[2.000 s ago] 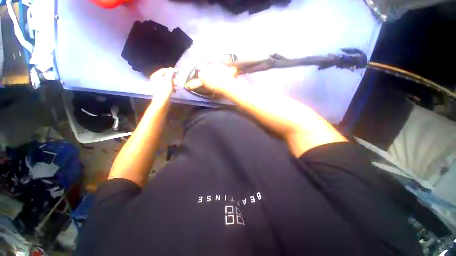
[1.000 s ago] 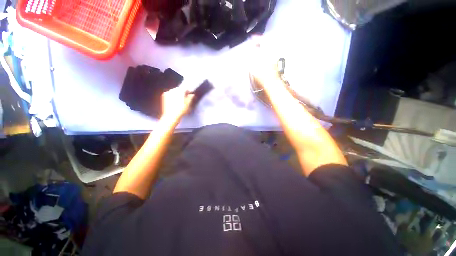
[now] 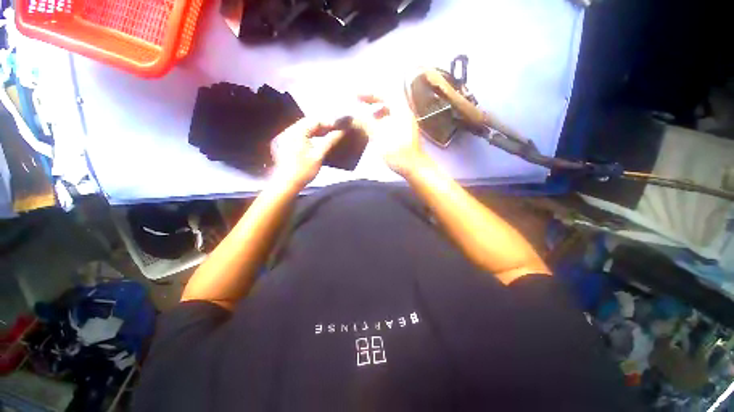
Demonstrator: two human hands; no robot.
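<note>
A small black fabric piece is between my two hands, close to the table's near edge. My left hand grips its left side between thumb and fingers. My right hand is at its right side with fingers bent; overexposure blurs the fingertips, but they appear to hold the piece. The steam iron rests on the white table cover just right of my right hand, untouched. The flat pressed stack of overlapping black pieces lies left of my left hand.
A loose pile of black pieces lies at the far side. A red-orange basket is at the far left. The iron's hose runs right over the table edge. A pale crate stands below the table at left.
My right hand has let go of the iron and moved left to the fabric piece. The iron now stands alone. My left hand has moved slightly right with the piece.
</note>
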